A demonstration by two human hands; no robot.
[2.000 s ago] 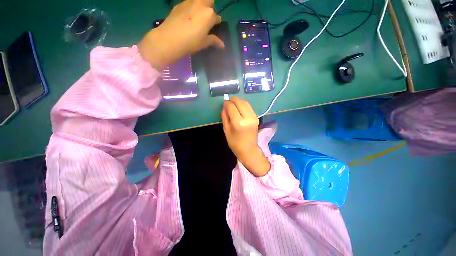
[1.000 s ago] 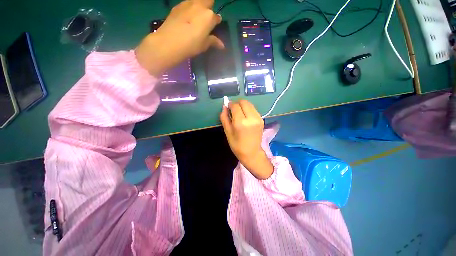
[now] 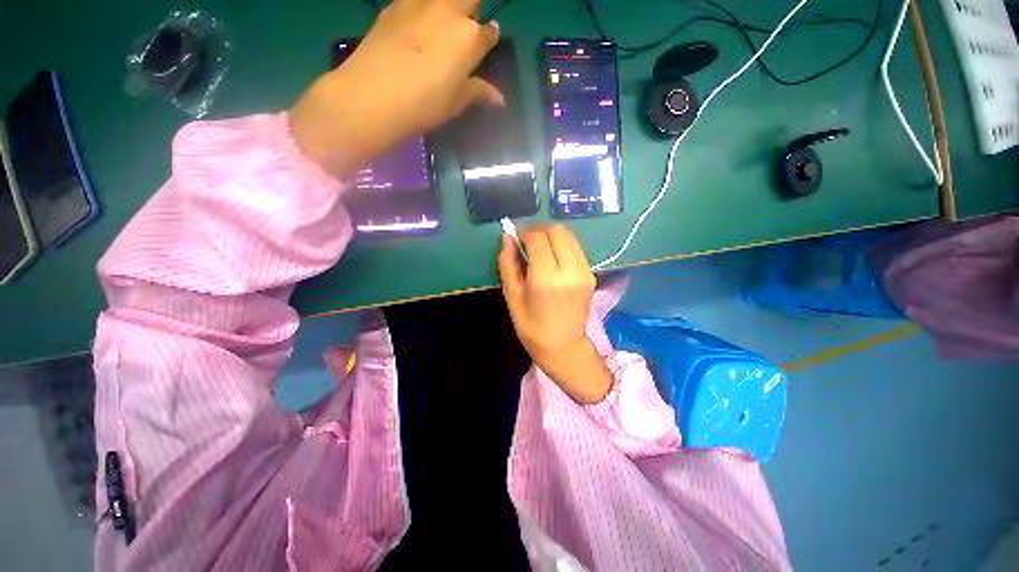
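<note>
The middle phone [image 3: 500, 184] lies dark on the green bench, partly under my left hand. My right hand [image 3: 548, 285] pinches the small white plug [image 3: 508, 227] of the charging cable [image 3: 668, 173] at the phone's lower edge; whether it is inserted I cannot tell. My left hand [image 3: 408, 84] reaches over the left phone [image 3: 394, 190], its fingers at the top of the middle phone; its fingertips are partly cut off by the top edge. The left phone has a purple-lit screen. The right phone [image 3: 582, 129] shows a dark list screen.
Two open black round cases [image 3: 674, 104] [image 3: 801, 170] lie right. A bagged dark round item [image 3: 179, 56] and two spare phones [image 3: 50, 156] lie left. Black cable [image 3: 771, 73] runs behind. A white perforated tray [image 3: 989, 67] is top right. A blue stool [image 3: 726, 391] stands below the bench.
The view has shifted slightly, so the bench items at right appear farther right. My right hand and the plug sit slightly lower in view. My left hand stays over the phones.
</note>
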